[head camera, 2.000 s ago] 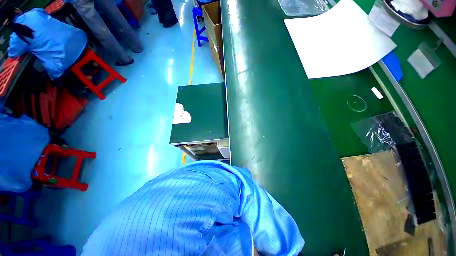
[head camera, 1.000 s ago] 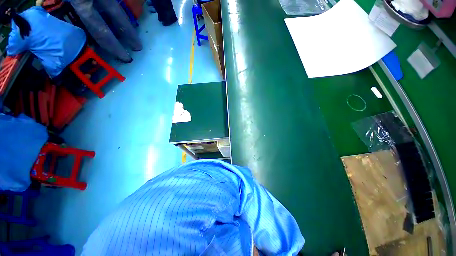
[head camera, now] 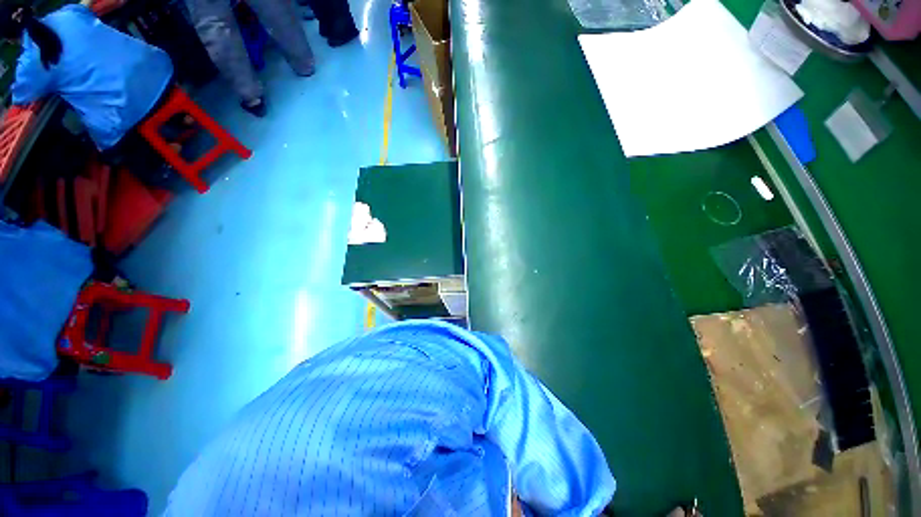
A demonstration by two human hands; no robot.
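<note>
A blue striped sleeve and shoulder [head camera: 404,424] fill the bottom centre. A sliver of fingertips [head camera: 685,511] shows at the bottom edge, cut off, with a thin bright thing beside it; I cannot tell which hand it is or what it holds. The rest of my hands is out of the picture. To the right lies a worn brown board [head camera: 762,404]. A long dark strip [head camera: 840,369] lies over its right side. A clear plastic bag [head camera: 757,265] is at the board's far end.
The long green bench [head camera: 566,263] runs away from me. A large white sheet [head camera: 692,86] lies farther up it. A green-topped box [head camera: 409,217] with white tissue stands left of the bench, a carton [head camera: 432,71] beyond. Red stools [head camera: 131,328] and people in blue smocks are at left.
At upper left, the standing person's legs have shifted right and their feet have moved. The view has shifted very slightly. The fingertips at the bottom edge show only a small change.
</note>
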